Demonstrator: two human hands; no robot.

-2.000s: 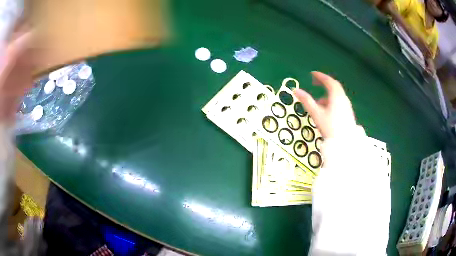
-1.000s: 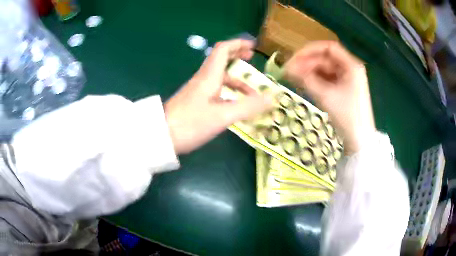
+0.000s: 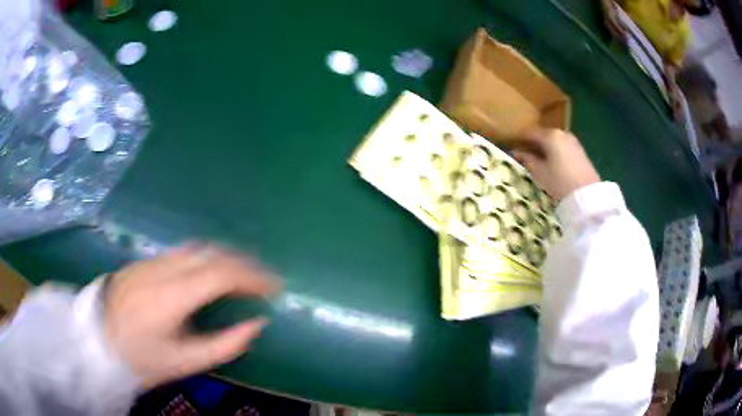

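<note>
A yellow die-cut sheet (image 3: 488,188) with rows of round holes lies diagonally on the green table, over a fanned stack of similar sheets (image 3: 480,284). A small open brown cardboard box (image 3: 504,85) stands behind it. My right hand (image 3: 557,161) is at the box's near right edge, fingers bent; whether it holds anything is hidden. My left hand (image 3: 191,309), blurred, is over the table's near left edge, thumb and fingers apart, holding nothing visible.
A clear plastic bag (image 3: 65,154) of pale discs is at the left. Loose pale discs (image 3: 370,84) and a translucent scrap (image 3: 412,62) lie behind the sheet. Part of a can (image 3: 112,6) shows at top left. Stacked whitish strips (image 3: 679,284) are at far right.
My left hand has left the sheet and moved down left. My right hand has moved down right from the sheet's upper edge to the box. The box was moved in behind the sheets.
</note>
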